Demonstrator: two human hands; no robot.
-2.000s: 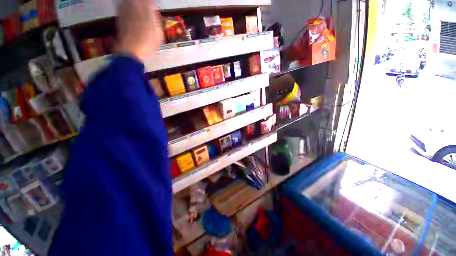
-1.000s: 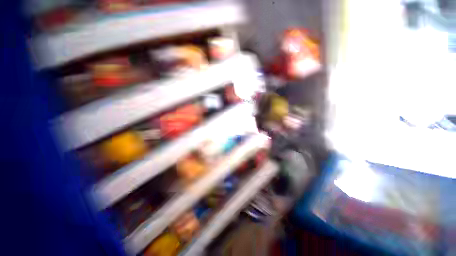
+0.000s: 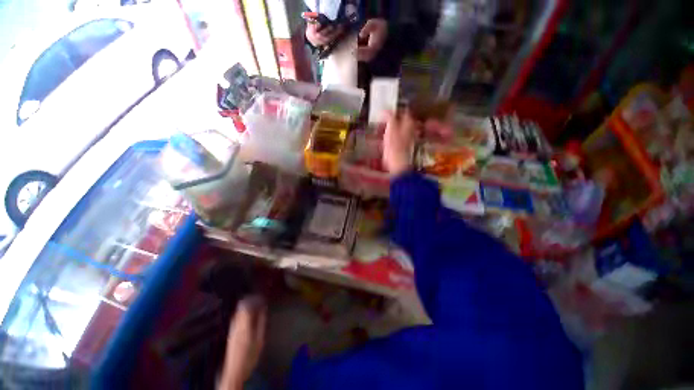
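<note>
My right hand [image 3: 399, 141], in a blue sleeve, reaches over the cluttered counter. It is blurred, beside a white card or box [image 3: 383, 100] that stands upright; whether it touches or holds anything cannot be told. A bare hand at the lower left, apparently my left hand [image 3: 245, 327], is blurred and low beside the freezer, with dark things behind it; its grip cannot be told. A yellow open box [image 3: 327, 145] stands left of my right hand. A clear plastic bag [image 3: 275, 126] lies behind it.
A blue-edged glass-topped freezer [image 3: 163, 263] is at left. A grey device like a scale [image 3: 329, 221] sits at the counter's front edge [image 3: 304, 266]. Across the counter a person's hand [image 3: 323, 32] holds a phone. Orange-rimmed crates [image 3: 639, 164] are at right.
The view has swung from the white shelves to the counter. My raised hand at the shelf is gone from there; a blue-sleeved hand now reaches over the counter.
</note>
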